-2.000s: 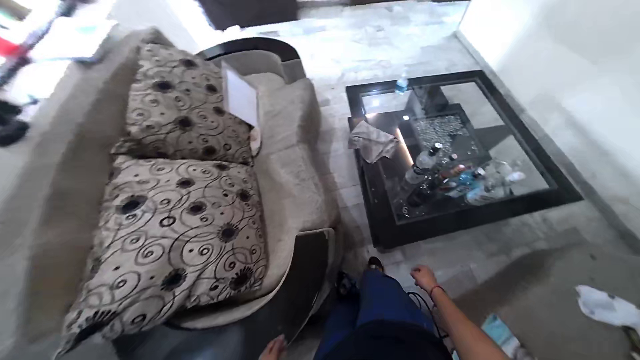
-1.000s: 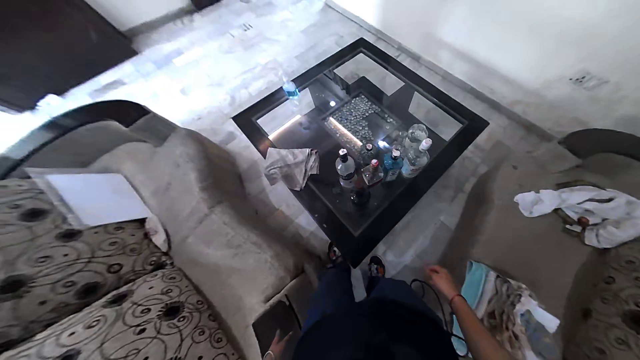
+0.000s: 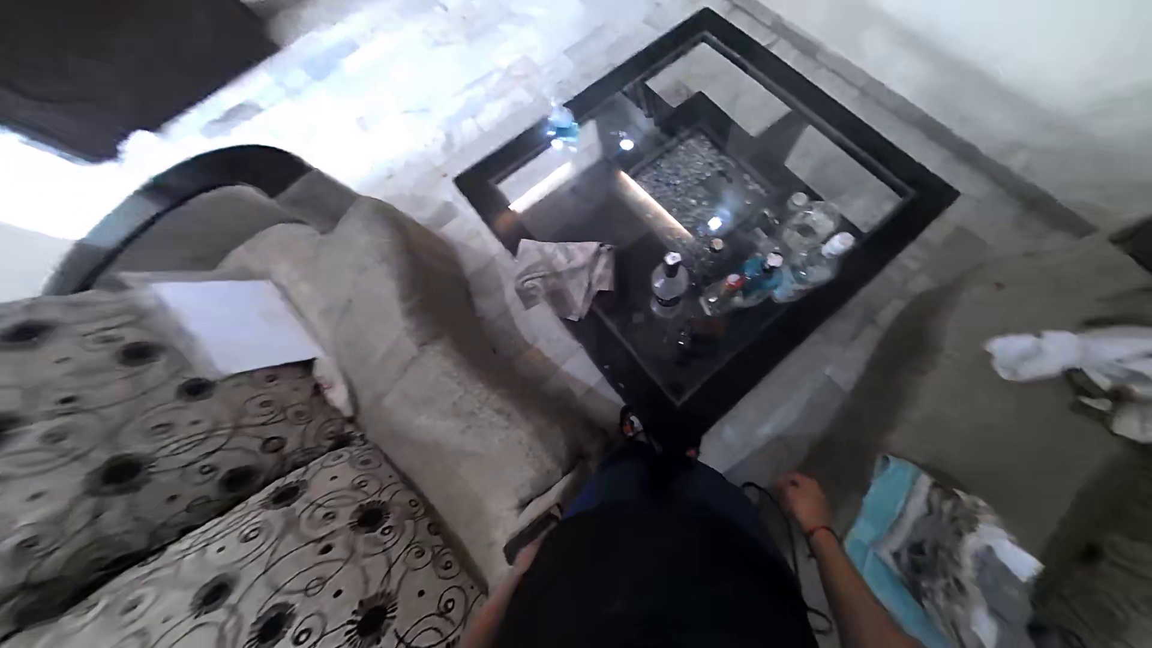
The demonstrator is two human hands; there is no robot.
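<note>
Low at the right of my body, my right hand (image 3: pixel 804 500) hangs with bent fingers beside a dark cable (image 3: pixel 792 558); whether it holds anything is unclear. My left hand (image 3: pixel 529 553) is mostly hidden by my dark clothing, near a dark object (image 3: pixel 531 538) at the sofa's edge that I cannot identify. Ahead stands a black-framed glass coffee table (image 3: pixel 931 191). Several bottles are grouped on its near right part, among them a clear bottle with a white cap (image 3: pixel 669 286). A crumpled cloth (image 3: pixel 565 274) drapes over the left edge, and a small blue-tinted bottle (image 3: pixel 562 128) stands at the far left corner.
A beige sofa (image 3: pixel 405 360) with patterned cushions (image 3: pixel 360 540) and a white flat sheet or board (image 3: pixel 236 324) lies left. On the right, a brown-grey seat (image 3: pixel 972 360) holds folded cloths (image 3: pixel 954 549) and a white crumpled cloth (image 3: pixel 1062 353). A wall (image 3: pixel 1035 90) rises behind the table.
The view has swung left and then shifts further over the table. My right hand stays low beside my body; no grasp or release is plain.
</note>
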